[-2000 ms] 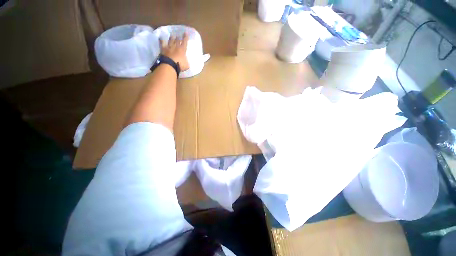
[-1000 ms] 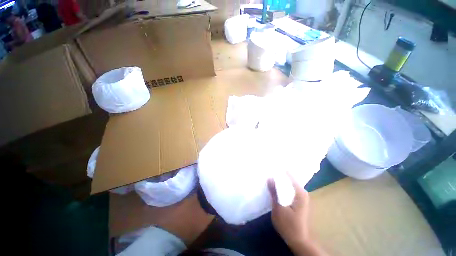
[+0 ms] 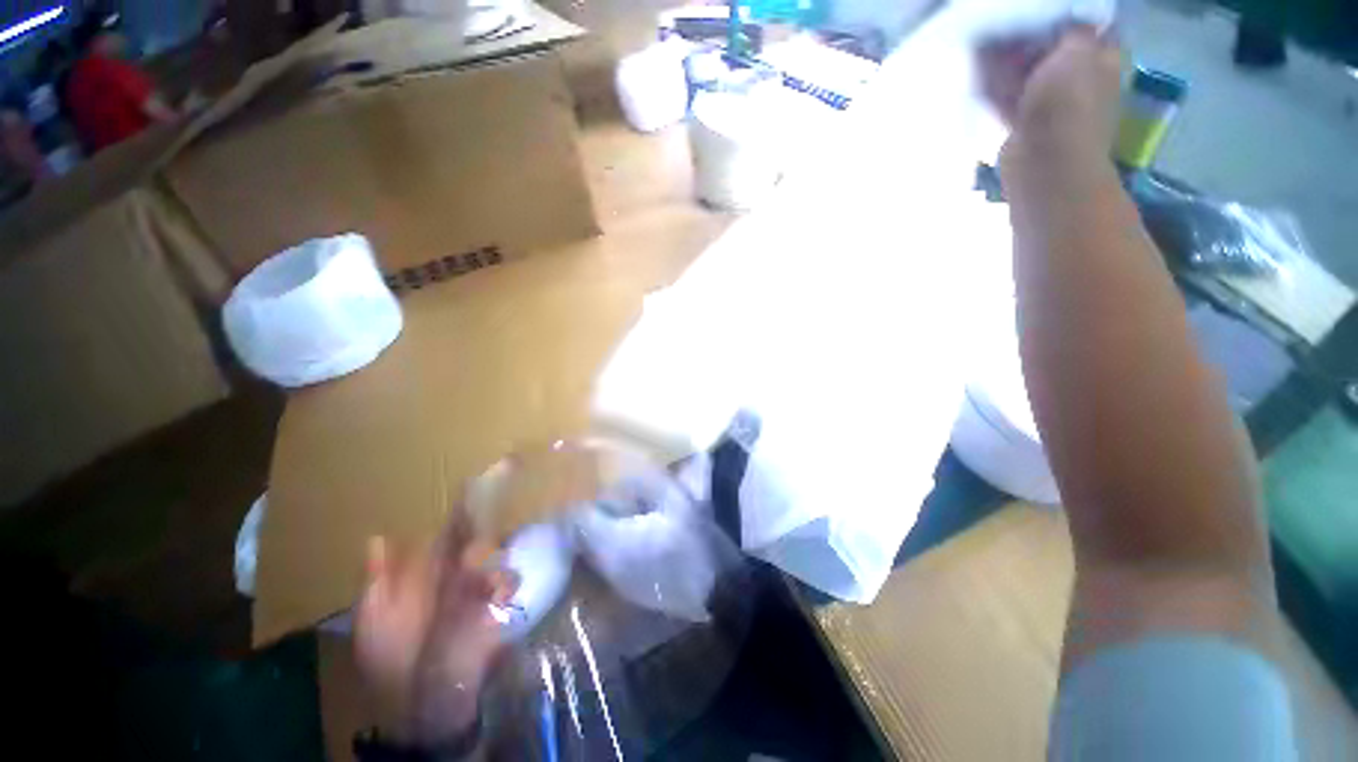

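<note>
A clear bowl point(image 3: 641, 655) with shiny highlights is low in the middle. My left hand point(image 3: 425, 618), blurred and wearing a dark wristband, holds its left side. My right hand point(image 3: 1050, 82) is raised at the top right, its fingers closed on thin white wrapping point(image 3: 953, 52); glare and blur hide the fingertips. More white wrapping point(image 3: 849, 372) lies overexposed across the bench. A wrapped tub point(image 3: 313, 310) stands on the cardboard sheet point(image 3: 432, 402) at the left. White wrapped shapes show through and behind the clear bowl.
A large open carton point(image 3: 395, 157) stands at the back left. A white tub point(image 3: 733, 146) stands at the back of the bench. My right forearm partly covers another white tub point(image 3: 1001, 447). A cardboard mat point(image 3: 953, 640) lies at front right. A person in red point(image 3: 107, 93) is far left.
My right hand has moved from the lower middle to the top right and no longer holds the white wrapped tub. My left hand and the clear bowl have come into view at the bottom.
</note>
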